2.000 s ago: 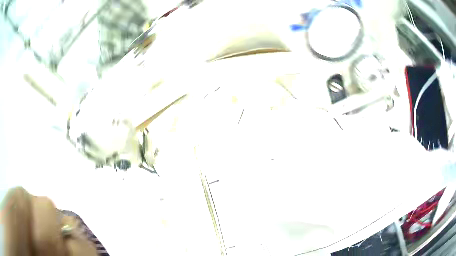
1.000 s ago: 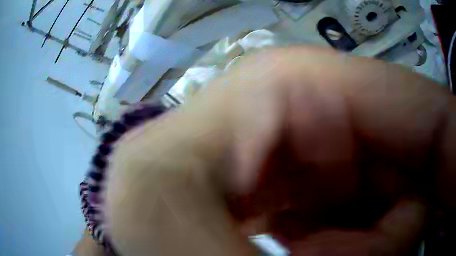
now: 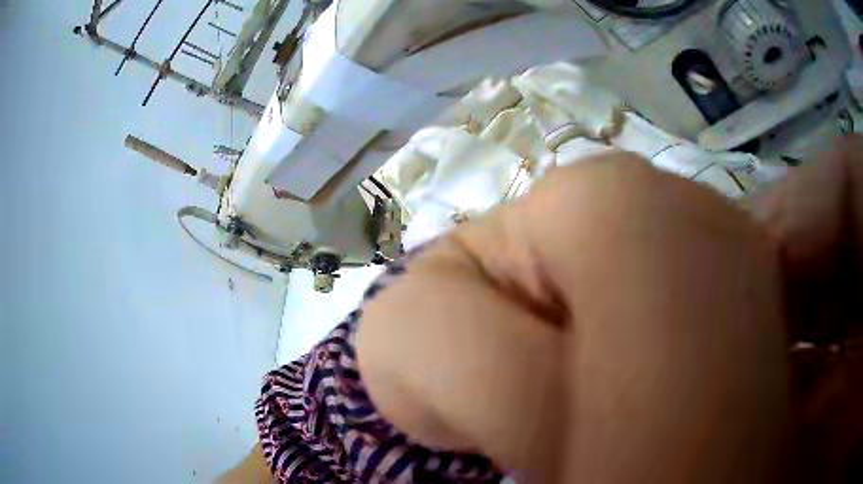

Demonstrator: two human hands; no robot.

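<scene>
My left hand point(image 3: 606, 302), very close to the camera and partly blurred, fills the lower middle and right. It reaches in from a striped, patterned sleeve cover point(image 3: 331, 406); its fingertips are not clear, so I cannot tell if it holds anything. More blurred skin point(image 3: 823, 203) shows at the right edge; I cannot tell if it is my right hand. The white garment point(image 3: 449, 165) lies bunched behind my left hand, beside the sewing machine head point(image 3: 378, 95). The needle area is not clearly visible.
A ribbed pale dial point(image 3: 771, 52) and a black slotted plate point(image 3: 705, 85) are on the machine at upper right. A thread stand point(image 3: 166, 71) rises at upper left, before a pale blue wall point(image 3: 104, 312). Part of the white table point(image 3: 317, 302) shows left of the hand.
The view has swung away from the flat white garment. My left hand has come from the lower left to close before the camera; its wrist and sleeve have since shifted right.
</scene>
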